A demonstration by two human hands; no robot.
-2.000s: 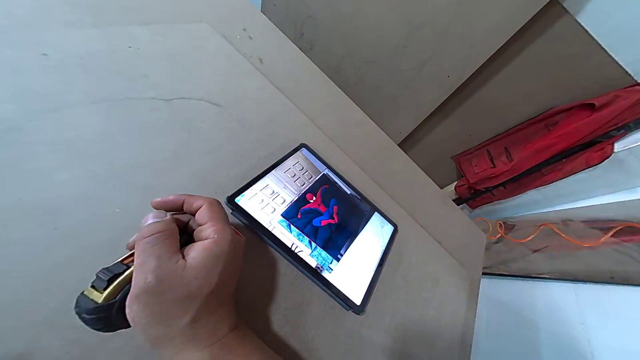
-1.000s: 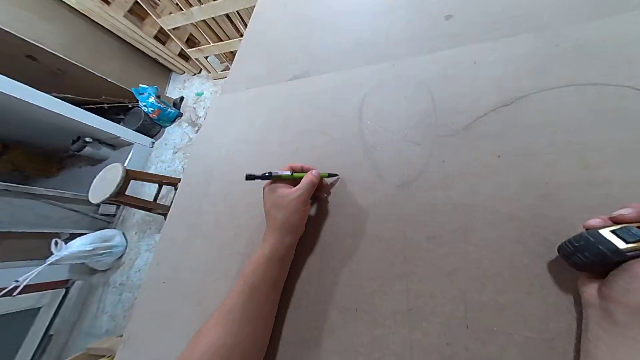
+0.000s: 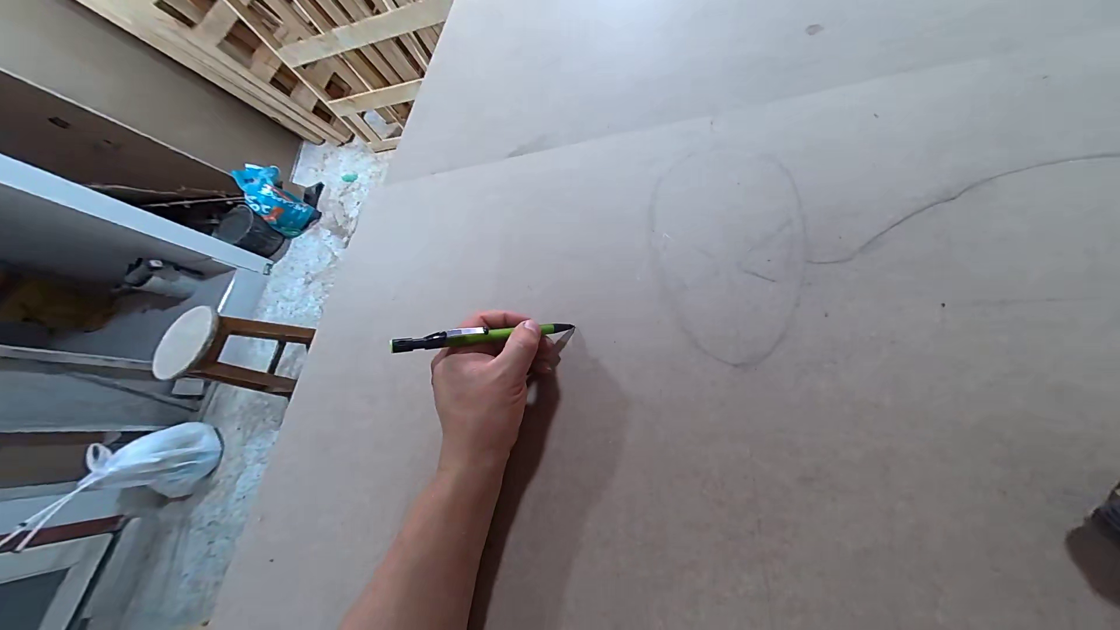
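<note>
My left hand (image 3: 490, 376) is closed around a green and black mechanical pencil (image 3: 503, 334), held between thumb and fingers with its point to the right. The pencil's tip is at or just above a large greyish-brown board (image 3: 787, 490); contact cannot be told. To the right of the tip, a faint oval drawn line (image 3: 654, 227) encloses lighter strokes, and a wavy line (image 3: 954, 196) runs from it to the right edge. A small part of a black tape measure (image 3: 1109, 516) shows at the right edge. My right hand is out of view.
Beyond the board's left edge are a round-topped wooden stool (image 3: 185, 343), a tied white plastic bag (image 3: 171, 459), a black bucket (image 3: 248, 229) and a blue bag (image 3: 273, 201). Slatted wooden frames (image 3: 350, 39) stand at the top left.
The view has swung far away from the tablet of two seconds ago. My right hand, seen with the tape measure one second ago, has left the view. My left hand still holds the pencil.
</note>
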